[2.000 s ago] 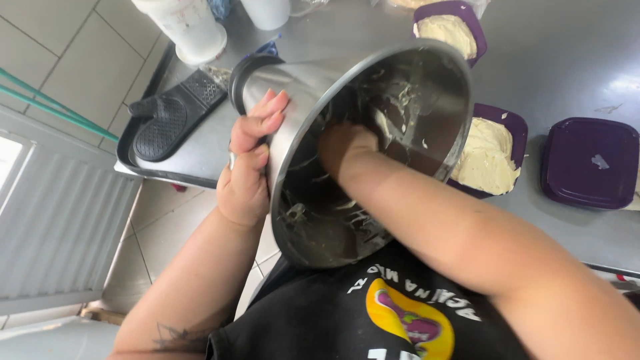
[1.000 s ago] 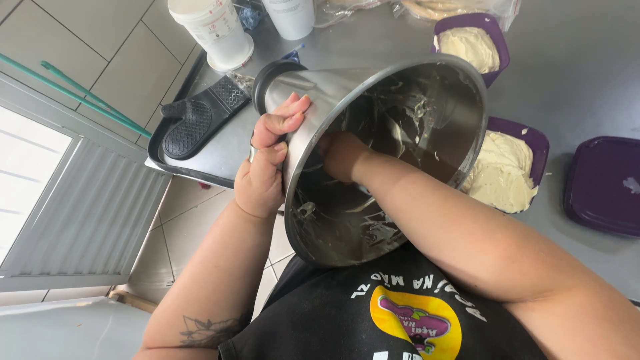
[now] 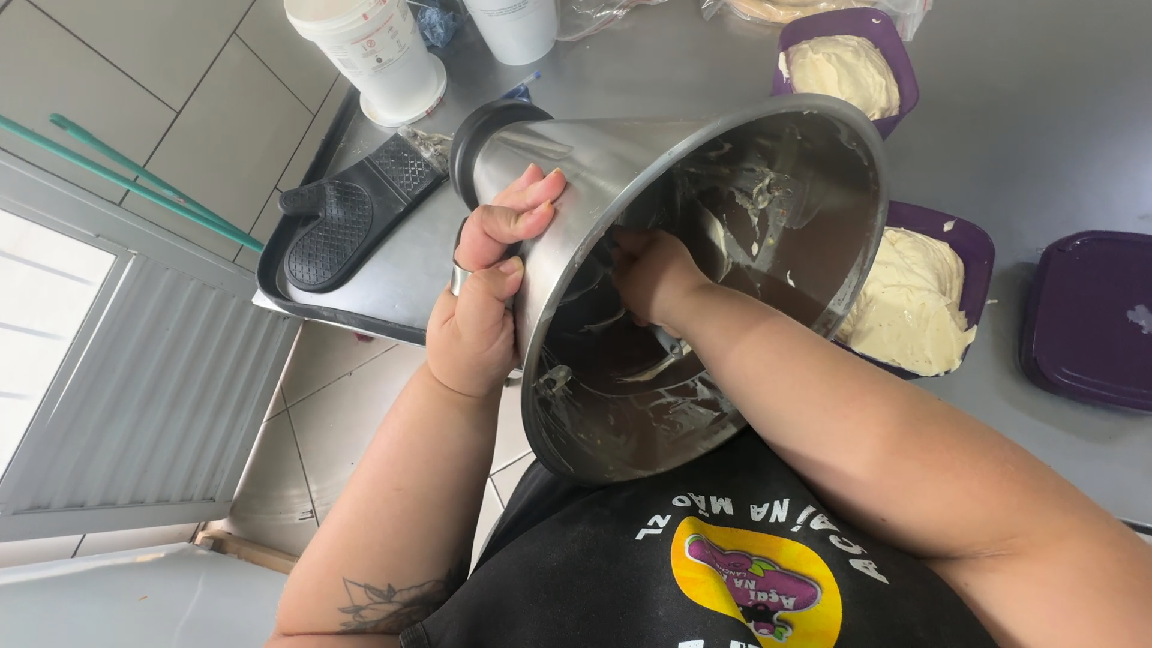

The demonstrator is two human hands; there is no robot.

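Note:
A stainless-steel mixing bowl [image 3: 576, 153] with a black base is tilted on its side, its mouth facing right and toward my body. My left hand [image 3: 490, 279] grips its outer wall from the left, a ring on one finger. Deep inside the bowl is my right hand [image 3: 661, 279], fingers curled; part of a grey tool shows beneath it, though most of that tool is hidden. Cream smears streak the inner wall. To the right, a purple container [image 3: 981, 252] holds pale whipped cream [image 3: 909, 306], partly behind the bowl's rim. A second purple container [image 3: 904, 63] of cream stands farther back.
A purple lidded container [image 3: 1093, 315] is at the right on the steel table [image 3: 1017, 162]. Back left, a black oven mitt [image 3: 333, 229] lies on a black-rimmed tray [image 3: 306, 310], near a white bucket [image 3: 360, 45] and another white tub [image 3: 513, 27]. Plastic bags lie at the back.
My right hand has shifted slightly within the bowl, and a bit of the grey tool now shows below it. My left hand keeps its hold on the bowl.

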